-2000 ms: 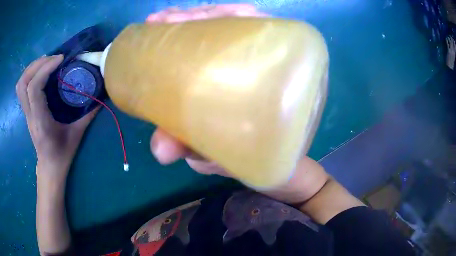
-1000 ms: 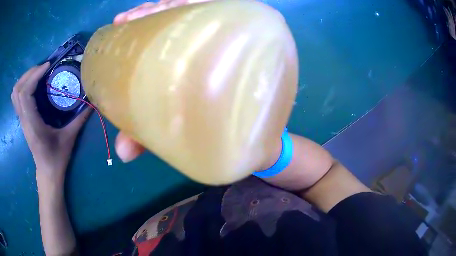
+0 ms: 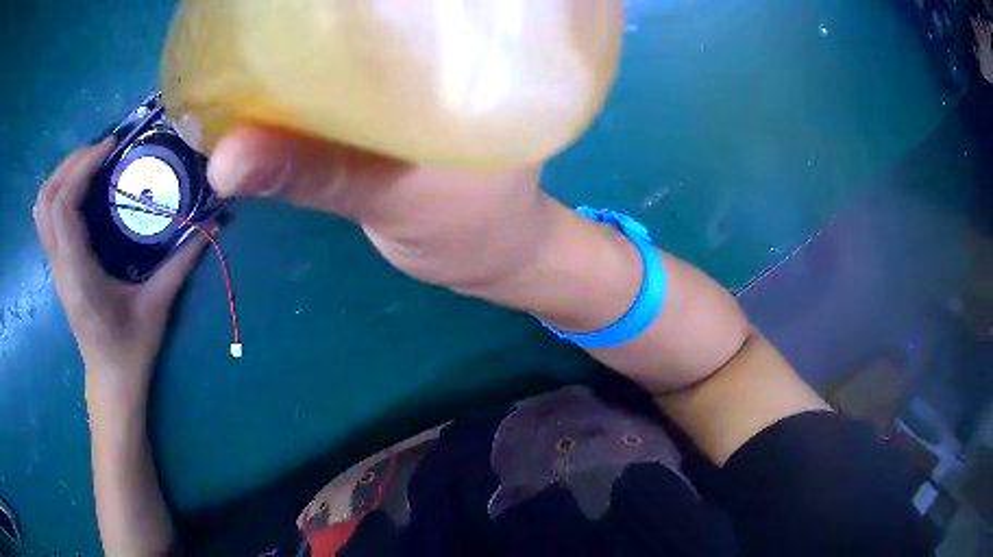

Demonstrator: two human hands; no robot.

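My left hand [image 3: 109, 299] holds a black squarish loudspeaker unit [image 3: 133, 255] at the left, fingers along its left side and thumb at its lower right. Its round centre [image 3: 156, 178] shows bright white. Thin red and black lead wires [image 3: 227, 269] cross the disc and hang to a tiny white connector plug [image 3: 236, 349]. My right hand [image 3: 403, 212] grips a large amber glue bottle [image 3: 381, 71], cut off by the top edge. The bottle's narrow end is at the speaker's upper right; its nozzle is hidden.
The dark green-teal bench top [image 3: 359, 326] lies under both hands, its edge running diagonally at the right. A light-blue wristband [image 3: 642, 294] is on my right wrist. Blurred items stand beyond the edge at lower right. A dark curved object [image 3: 9, 524] shows at lower left.
The bottle and my right hand have moved up in the picture, showing more of the wrist and wristband. The bottle's tilt has changed. My left hand still holds the speaker in nearly the same place.
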